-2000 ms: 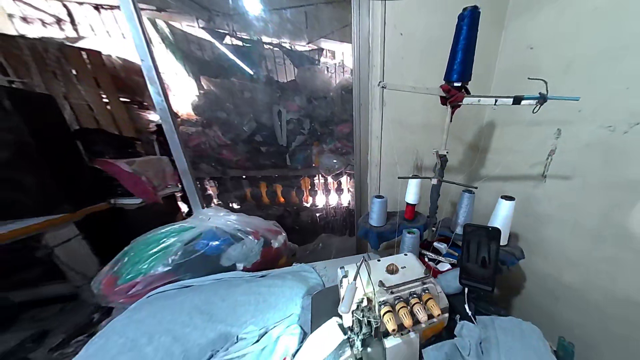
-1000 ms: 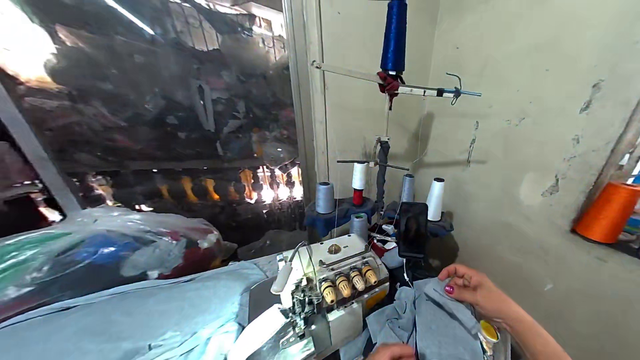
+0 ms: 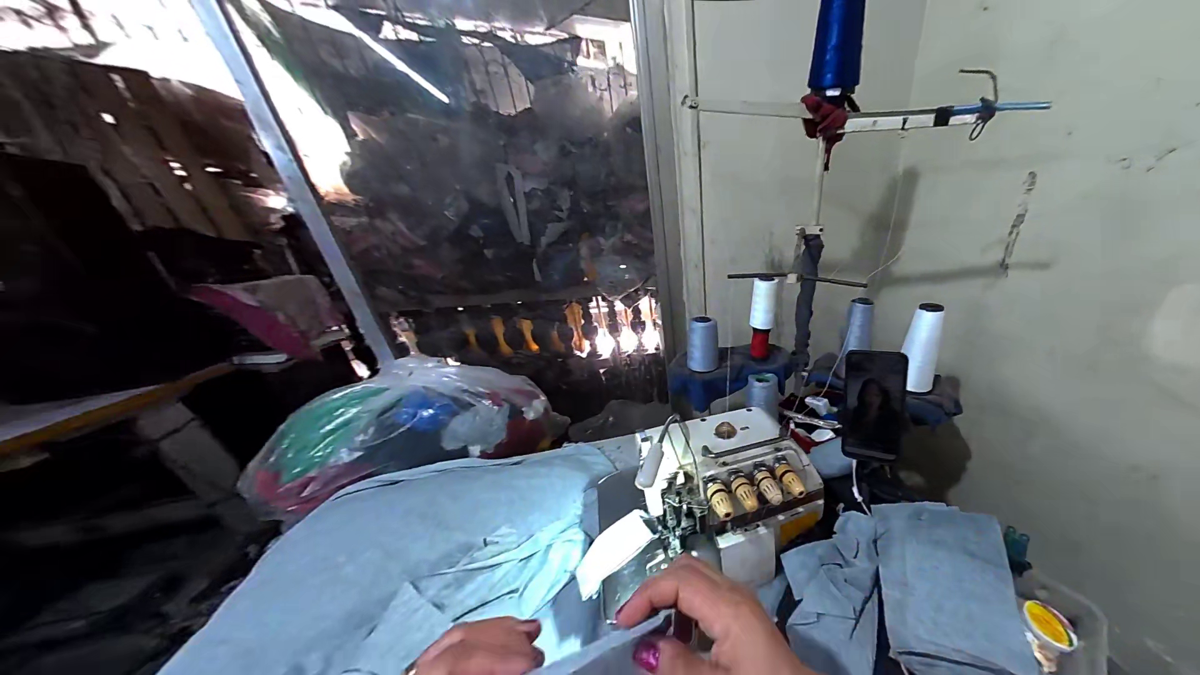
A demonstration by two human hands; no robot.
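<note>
My right hand pinches the edge of a light blue fabric piece between thumb and fingers, just in front of the presser area of a white overlock sewing machine. Lower and to the left, my left hand lies on light blue cloth, its fingers curled; whether it grips the piece I cannot tell. A large light blue cloth spreads left of the machine. Folded light blue fabric pieces rest at its right. A small white flap sits by the needle area.
Thread cones stand behind the machine beneath a thread stand with a blue cone. A phone is upright at the machine's right rear. At the left lies a clear plastic bag of coloured items; a container stands at the right edge.
My hands have moved from the fabric at the machine's right to the front of the machine, where a fabric piece is now in my right hand. The view has swung left since a second ago.
</note>
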